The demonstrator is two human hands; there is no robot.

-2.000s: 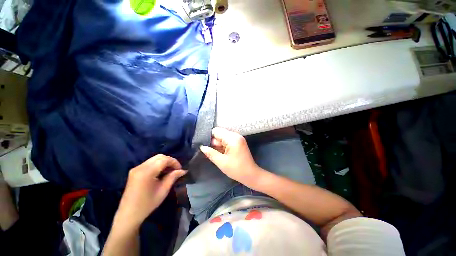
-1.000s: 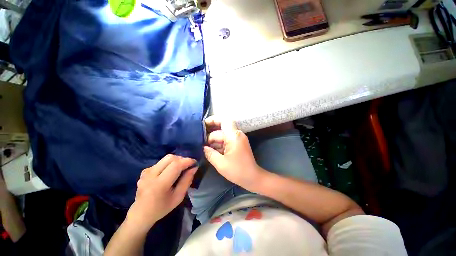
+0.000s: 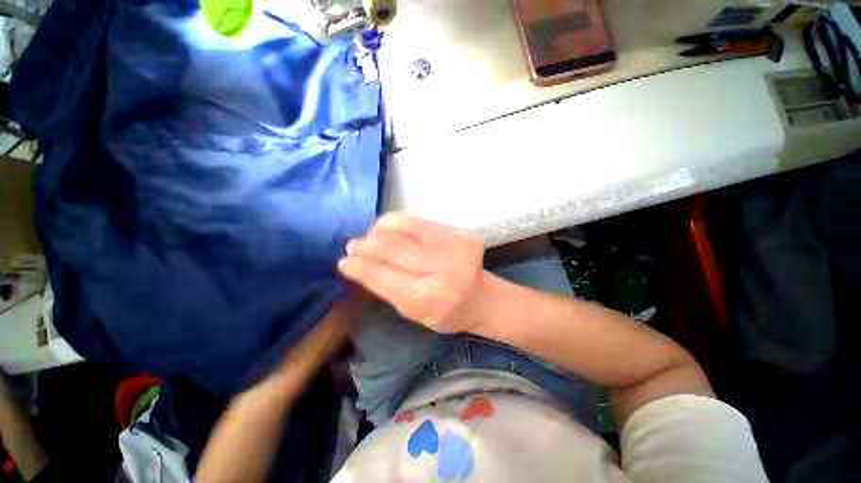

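A navy blue garment with shiny, wrinkled fabric lies over the table's left part and hangs over the front edge. Its right edge runs up to the presser foot area at the top. My right hand lies at the garment's lower right edge, fingers together and pointing left; whether it pinches cloth is hidden. My left hand is blurred and mostly hidden under the garment edge and behind my right hand; only the wrist and forearm show clearly.
A phone lies on the white table. Snips and black-handled scissors lie at the right. A neon green piece is at the top left. An orange curved part is below the table. Another person's arm shows lower left.
My left hand has gone from gripping the garment edge to beneath it. My right hand has turned over and moved slightly left across the edge. The grey strip seen earliest no longer shows.
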